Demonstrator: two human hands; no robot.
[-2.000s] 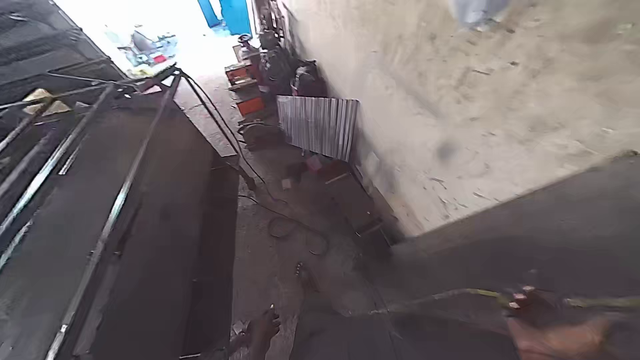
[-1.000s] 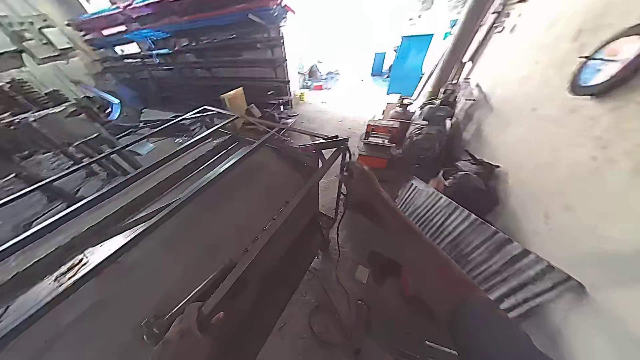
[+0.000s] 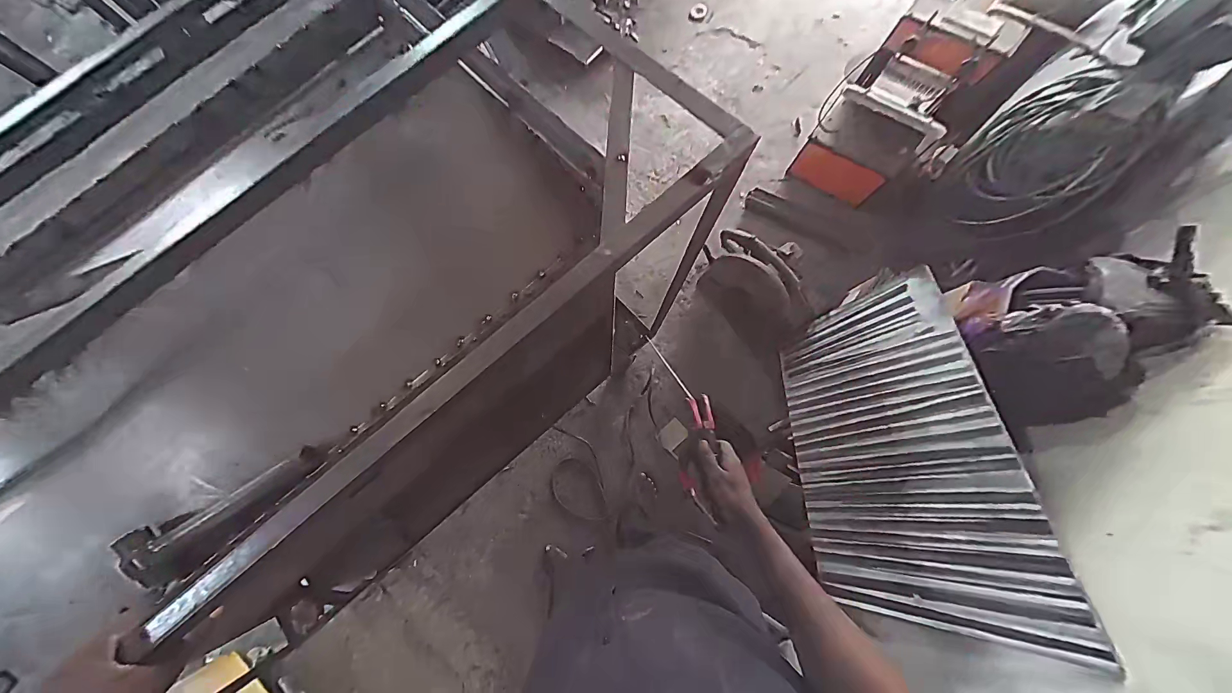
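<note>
My right hand (image 3: 717,472), right of the steel frame, grips a red-handled tool (image 3: 703,412) that looks like a welding electrode holder. A thin rod (image 3: 671,368) runs from it up and left to the foot of the frame's corner; whether its tip touches cannot be told. At the lower left, my left hand (image 3: 111,659), partly cut off by the picture's edge, is closed about the near end of the frame's long steel bar (image 3: 385,438). Beside that bar a dark metal tool (image 3: 226,515) lies on a grey sheet surface (image 3: 385,260).
A stack of corrugated metal strips or sheet (image 3: 924,481) stands right of my arm. Beyond it are dark bundles (image 3: 1059,356), coiled cable (image 3: 1049,144) and an orange machine (image 3: 837,173). A cable loop (image 3: 577,481) lies on the floor. Something yellow (image 3: 226,674) is below the left hand.
The view has swung sharply down. One second ago my right arm reached to the frame's far corner; now that hand is lower and away from it. The left hand is now at the bar's near end.
</note>
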